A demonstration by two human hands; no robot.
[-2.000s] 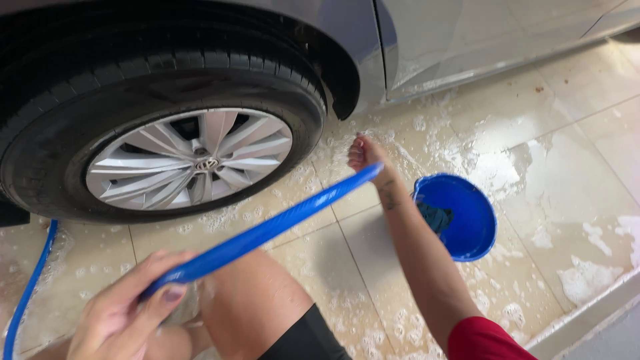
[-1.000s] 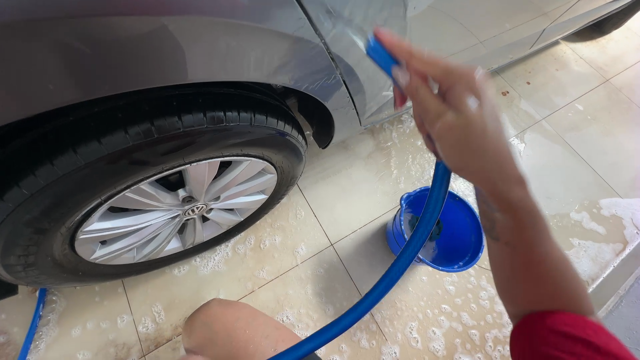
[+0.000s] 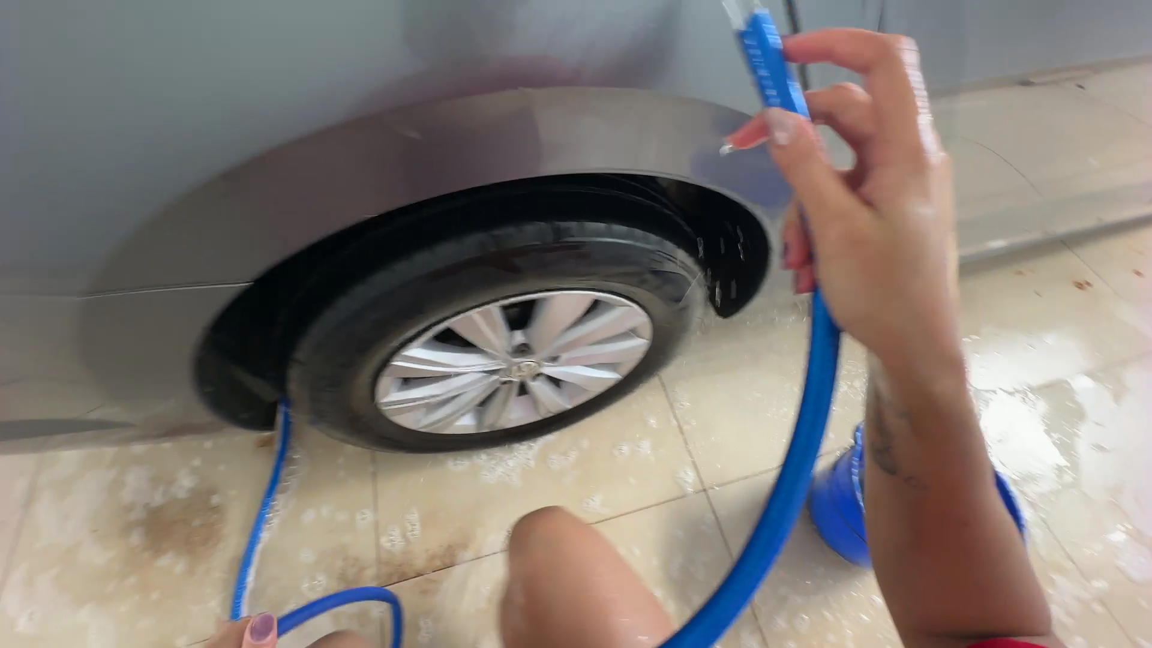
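Observation:
Near the top right, my right hand point(image 3: 886, 198) is closed around the end of a blue hose point(image 3: 796, 432), with water coming from its tip. The tip points up toward the gray car body point(image 3: 540, 126). Below the fender sits the car's wheel, with a silver alloy rim point(image 3: 517, 364) and a black tire point(image 3: 360, 396). Only the fingers of my left hand point(image 3: 247, 632) show at the bottom left edge, at a thinner-looking length of blue hose point(image 3: 265, 513); whether they grip it is unclear.
A blue plastic bucket point(image 3: 837, 508) stands on the tiles behind my right forearm, partly hidden. The tiled floor point(image 3: 576, 481) is wet, with foam and brownish patches. My bent knee point(image 3: 562, 567) is at the bottom middle. The car's lower side extends to the right.
My right hand was free two seconds ago, while my left held the hose. One second ago my right hand had hold of the hose end, and it still does. The view has turned left.

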